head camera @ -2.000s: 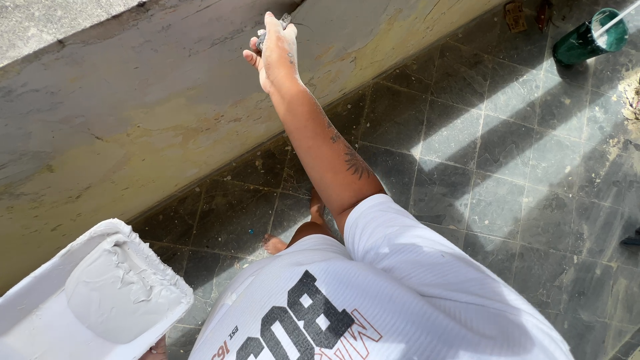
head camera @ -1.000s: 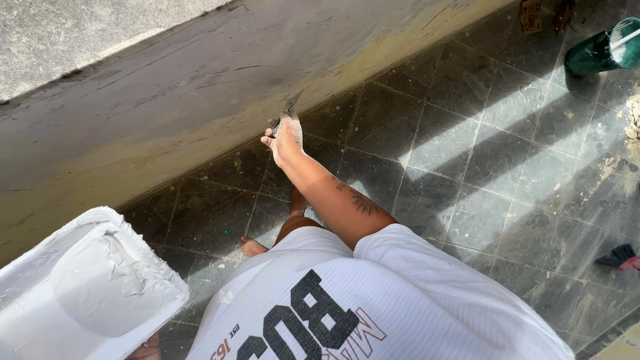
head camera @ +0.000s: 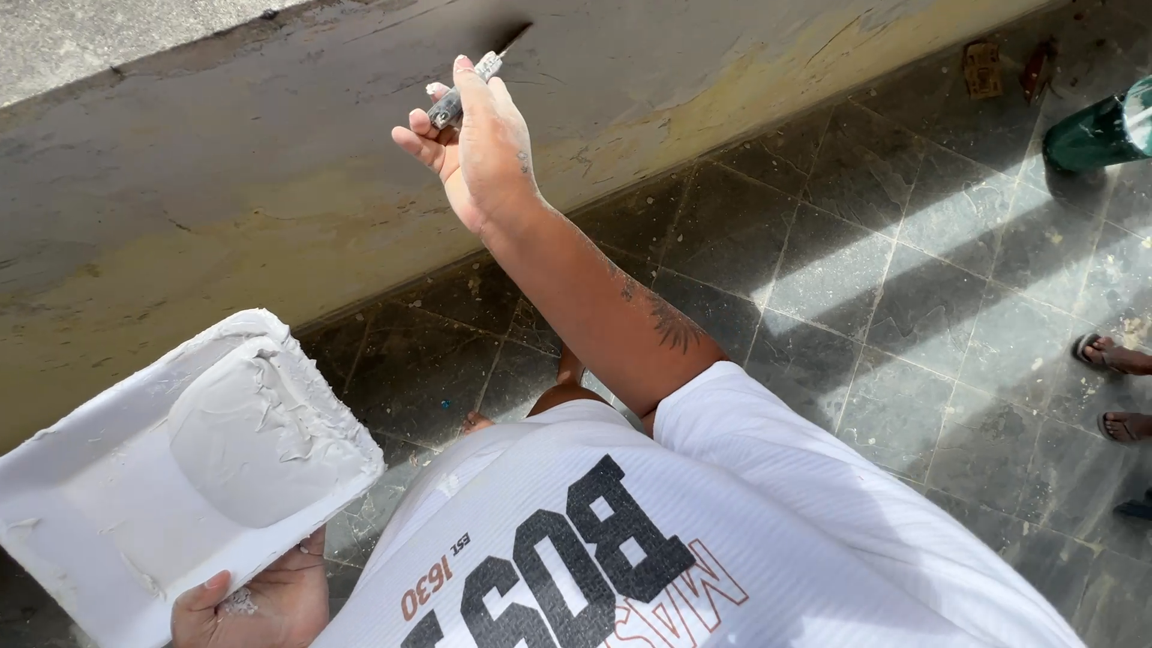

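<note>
My right hand [head camera: 481, 139], dusted with white, holds a putty knife by its grey, paste-smeared handle [head camera: 463, 90]. Its thin blade [head camera: 515, 39] is seen nearly edge-on against the side of a low wall [head camera: 297, 135], whose surface is streaked grey and yellowish. At the lower left, my left hand [head camera: 261, 598] grips the near edge of a white plastic tray [head camera: 99, 468] from beneath. Thick white paste [head camera: 270, 432] is heaped at the tray's right end, with thinner smears elsewhere. The tray is tilted in view and apart from the knife.
The wall has a rough concrete top [head camera: 117, 36]. Dark floor tiles [head camera: 738, 225] with bright sun bands run along its foot. A green container [head camera: 1093, 135] stands at the upper right, near a flattened piece of litter [head camera: 982, 70]. Another person's sandalled feet [head camera: 1116, 354] show at the right edge.
My right hand first came down the wall toward its base, then moved back up with the knife. Another person's feet have appeared at the right. My left hand still holds the tray.
</note>
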